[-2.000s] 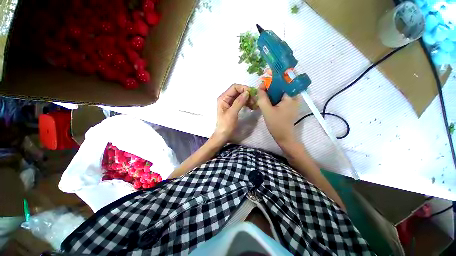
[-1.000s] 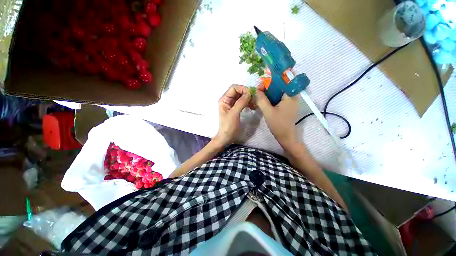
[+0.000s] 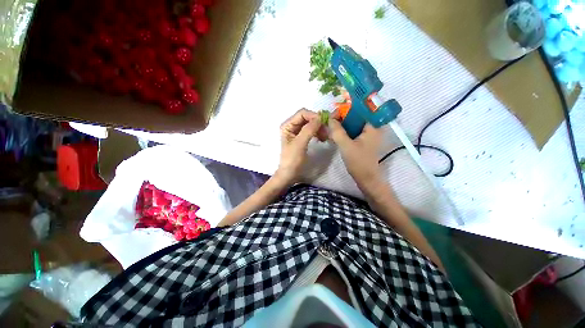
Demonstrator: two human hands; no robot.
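Note:
My left hand [image 3: 299, 138] and my right hand [image 3: 356, 148] meet over the table. Their fingertips pinch a tiny green sepal piece [image 3: 325, 118] between them; whether a red head is behind it is hidden by the fingers. My right hand also holds the handle of the teal glue gun [image 3: 356, 75], its dark nozzle pointing away and up-left. A whitish glue stick [image 3: 408, 145] sticks out of the gun's back. A small pile of green sepal pieces [image 3: 323, 64] lies left of the nozzle.
A cardboard carton [image 3: 221, 70] of shiny red heads [image 3: 138, 54] stands at the upper left. A white sack [image 3: 122, 192] with red pieces [image 3: 168, 214] is left of my lap. The black cord [image 3: 442, 110] loops right. A whitish round holder [image 3: 517, 31] sits on a cardboard sheet [image 3: 535, 106].
The hands stay together with the green piece between the fingertips. The glue gun tilts slightly and shifts a little. The carton appears a little further right in the view.

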